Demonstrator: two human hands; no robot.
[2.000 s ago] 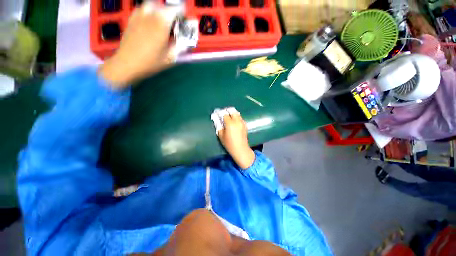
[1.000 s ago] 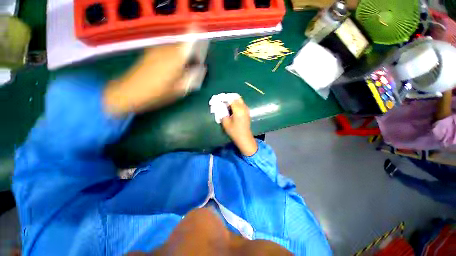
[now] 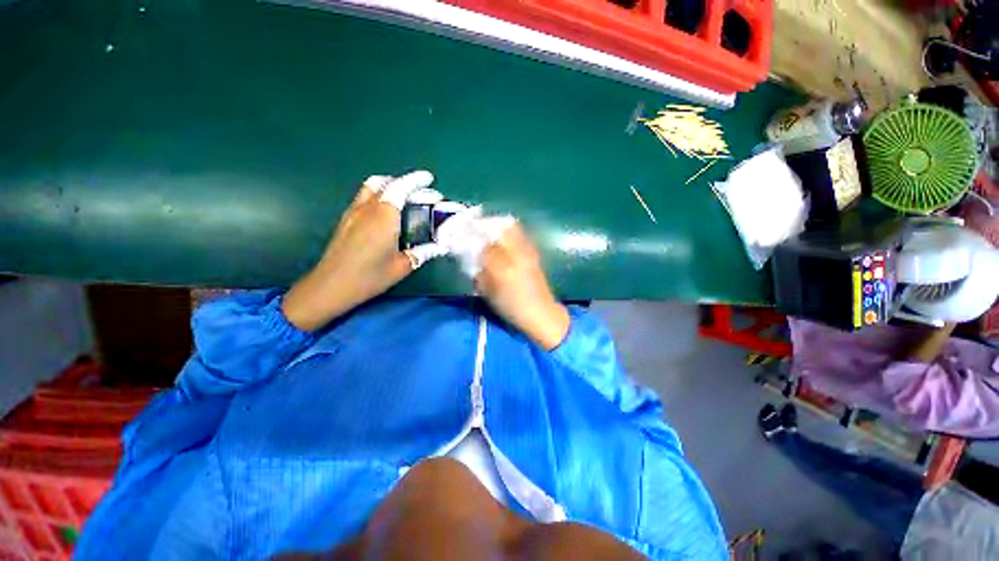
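A small dark watch body (image 3: 417, 226) with a rounded square shape is between my hands, over the green mat near its front edge. My left hand (image 3: 370, 238), with white finger cots on the fingertips, grips it from the left. My right hand (image 3: 515, 270) holds a crumpled white cloth (image 3: 467, 235) against the right side of the watch body. The cloth hides that side. My right hand is slightly blurred.
A red tray (image 3: 613, 41) with dark pieces in its pockets sits at the top on a white board. Thin sticks (image 3: 690, 132), a white pouch (image 3: 765, 197), a bottle (image 3: 805, 125), a black box (image 3: 829, 283) and a green fan (image 3: 920, 159) are at right. A person in pink (image 3: 876, 378) is beyond.
My left hand has come down from the tray to my right hand, and the watch body now shows in it. The view has shifted left, so the tray sits further up and right.
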